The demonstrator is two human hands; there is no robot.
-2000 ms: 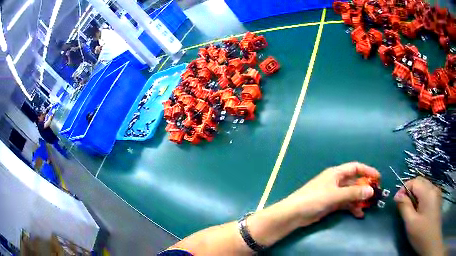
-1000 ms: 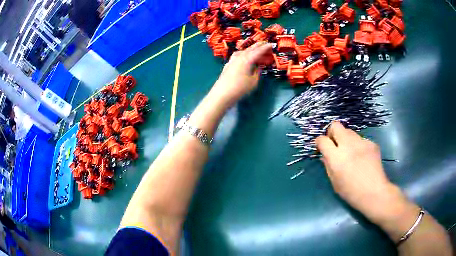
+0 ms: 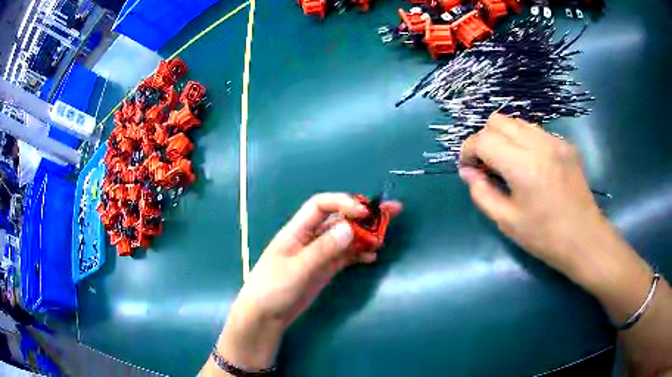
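My left hand [image 3: 306,254] grips an orange connector housing [image 3: 368,230] with a black insert, held above the green tabletop between thumb and fingers. My right hand [image 3: 523,180] is at the lower edge of the wire pile [image 3: 508,74], with its fingers curled together. A short lead [image 3: 420,172] with a pale end points left from beside the right fingertips; whether the fingers hold it cannot be told. The wires are black and white and fan out loosely.
More orange housings [image 3: 442,33] lie at the top of the table, cut off by the frame edge. A dense orange heap [image 3: 147,158] lies at the left beside a light-blue tray [image 3: 90,221] and blue bins [image 3: 48,235]. A yellow line [image 3: 246,132] crosses the green tabletop.
My left hand has come back from the top housings toward me with one housing in it. My right hand has stayed by the wire pile. The view has shifted, so the top housings are partly cut off.
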